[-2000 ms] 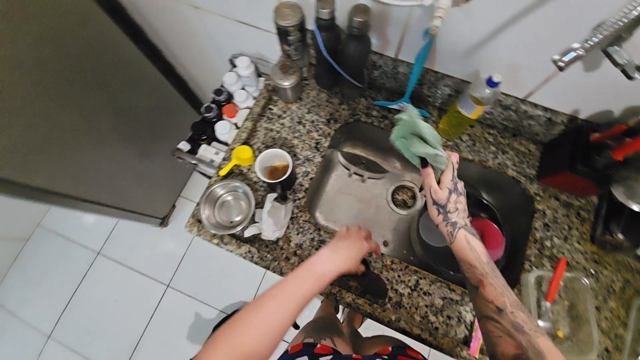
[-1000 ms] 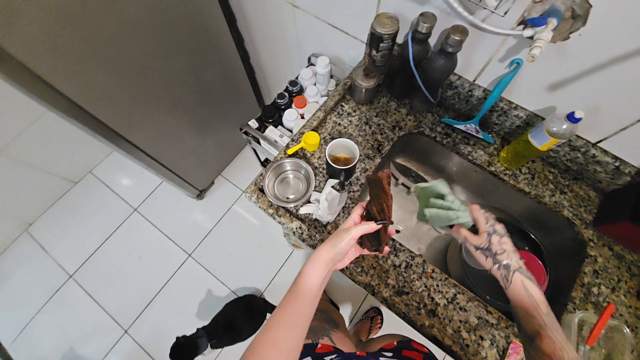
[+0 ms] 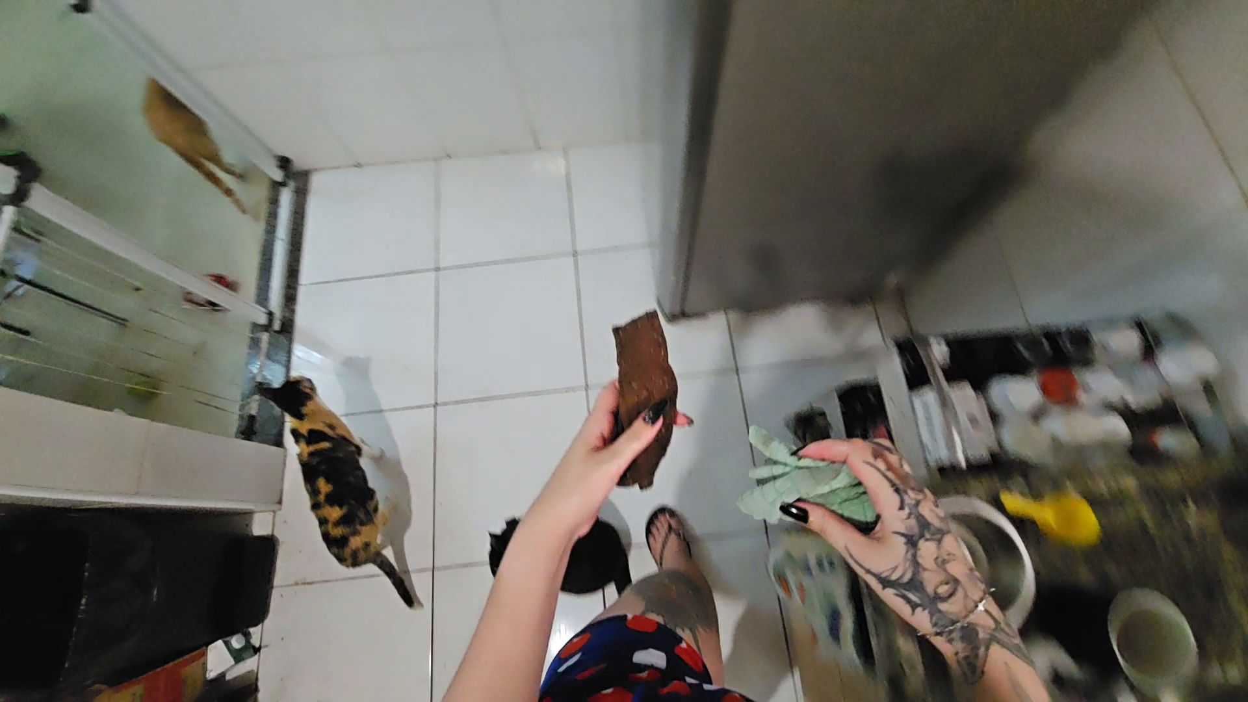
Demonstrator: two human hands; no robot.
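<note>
My left hand point(image 3: 624, 439) grips a flat, rough brown piece point(image 3: 643, 375), its material unclear, held upright above the tiled floor. To its right, my right hand point(image 3: 892, 517) is closed around a crumpled pale green cloth point(image 3: 804, 483). The two hands are apart. Beyond my right hand, on the granite counter point(image 3: 1160, 526), are a yellow scoop point(image 3: 1058, 517), a metal bowl point(image 3: 1024, 556) partly hidden by that hand, and a cup point(image 3: 1152, 643).
A calico cat point(image 3: 336, 478) stands on the white floor at left; a black cat point(image 3: 575, 556) is beside my leg. A tan cat point(image 3: 185, 132) is past the door track. The refrigerator point(image 3: 838, 146) stands ahead. Bottles point(image 3: 1072, 390) crowd a rack beside the counter.
The view has swung left, from the sink to the floor. Two seconds ago my left hand was at the counter's edge; one second ago it held the brown piece. The cloth stays in my right hand.
</note>
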